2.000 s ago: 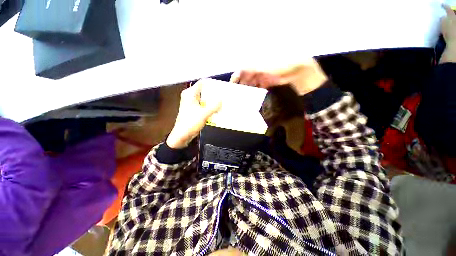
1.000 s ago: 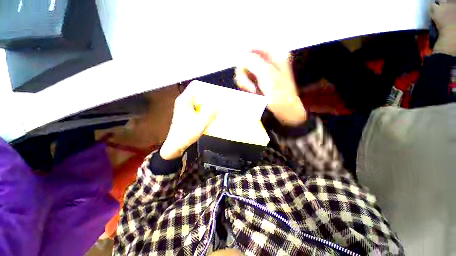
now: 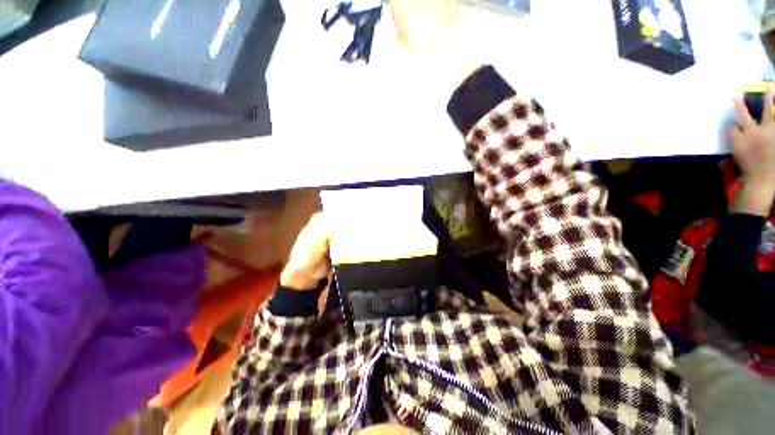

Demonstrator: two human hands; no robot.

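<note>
A black retail box (image 3: 387, 285) stands against my checked jacket, small pale print on its side. A pale white flap (image 3: 374, 225) with a yellowish edge shows at its upper end. My left hand (image 3: 308, 255) holds the box at its left side. My right hand (image 3: 425, 21) is stretched over the white table at the top edge; it is overexposed and partly cut off, so its fingers and anything in them cannot be made out. A black cable (image 3: 355, 30) lies on the table left of my right hand.
Two stacked dark boxes (image 3: 183, 115) stand on the table's left. A black box with a picture (image 3: 653, 34) lies at the upper right. A neighbour's hand (image 3: 752, 140) is by a yellow-black item at the far right. Purple clothing (image 3: 51, 314) is at the left.
My right hand has moved from beside the box mouth up and forward over the table. My left hand still holds the box. The view has shifted, showing more of the tabletop, the cable and the picture box.
</note>
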